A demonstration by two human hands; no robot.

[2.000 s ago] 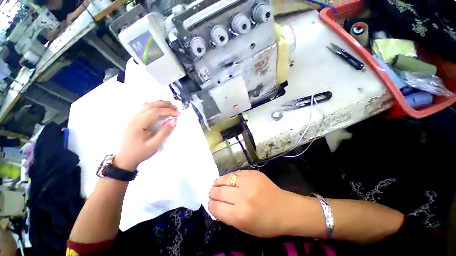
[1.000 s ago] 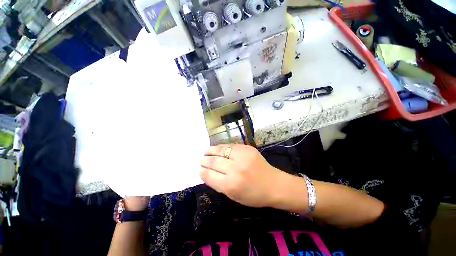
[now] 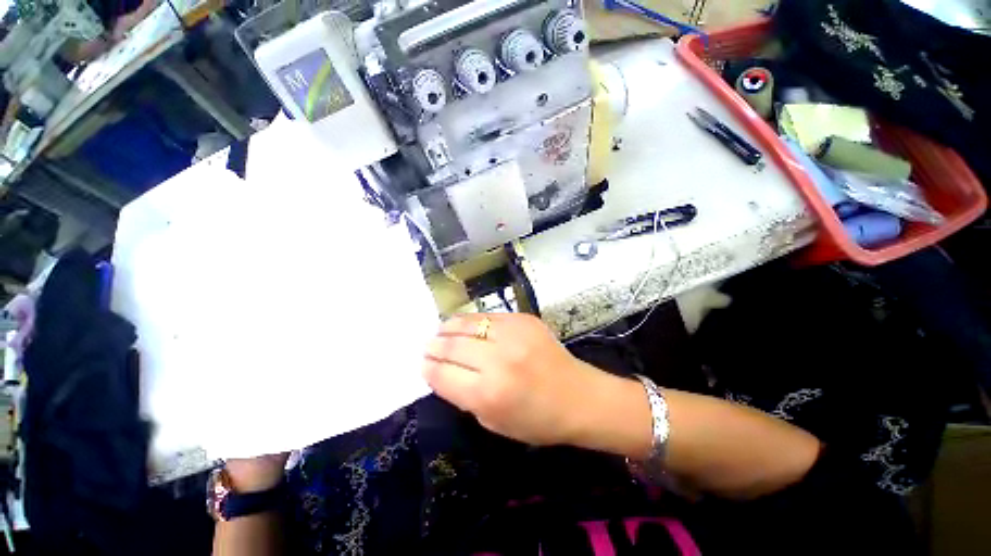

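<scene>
A white fabric piece point(image 3: 293, 293) lies spread on the white tabletop, its right edge running up to the presser foot area point(image 3: 383, 196) of the overlock machine point(image 3: 489, 130). My right hand point(image 3: 500, 375), with a ring and a bracelet, pinches the fabric's lower right edge just in front of the machine. My left hand point(image 3: 259, 467) is at the bottom left, mostly hidden under the fabric's near edge; only the part by the watch shows, and its fingers are out of sight.
Black-handled snips point(image 3: 652, 220) lie right of the machine beside a small round disc point(image 3: 586, 249) and a loose thread. Other snips point(image 3: 726, 136) lie near a red basket point(image 3: 806, 185) of thread cones. Dark garments point(image 3: 82, 402) hang at the left. Black cloth covers my lap.
My left hand has gone from on top of the fabric by the needle area to beneath its near edge. My right hand has moved up with the fabric edge, still pinching it.
</scene>
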